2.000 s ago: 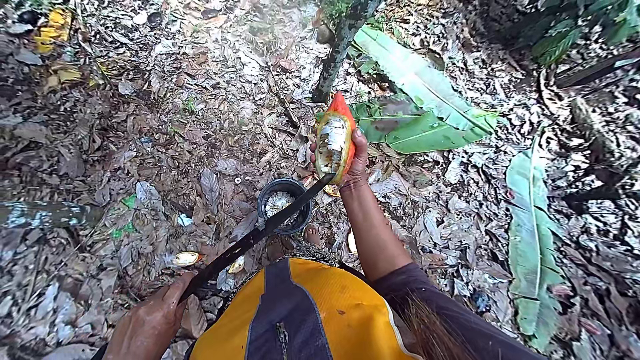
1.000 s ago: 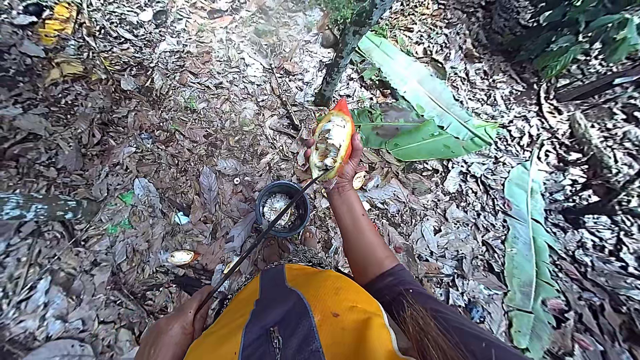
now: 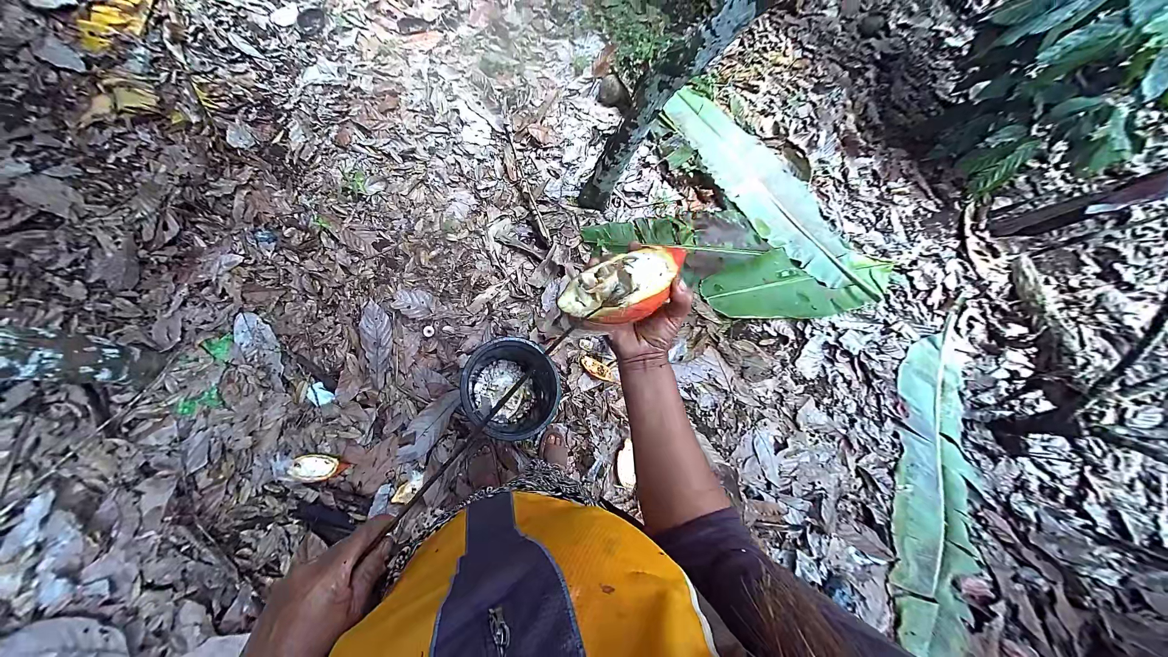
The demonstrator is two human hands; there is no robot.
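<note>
My right hand holds an opened cacao pod from beneath and behind. The pod has a red-orange rind and a pale hollow with some pulp in it, and it lies tilted with its red tip to the right. Low on the left, my left hand grips a long, thin machete; its handle is hidden in the fist. The blade runs up to the right, across the view of a dark plastic bucket, and its end meets the pod's lower left edge. Whitish, wet cacao beans lie in the bucket.
Leaf litter covers the ground. Cut pod pieces lie left and right of the bucket, near my feet. Beyond the pod are a thin tree trunk and large green leaves; another long leaf lies at right.
The pod has turned from nearly upright to slanting sideways, and less white pulp shows in it. The machete's blade has turned from its broad side to a thin line.
</note>
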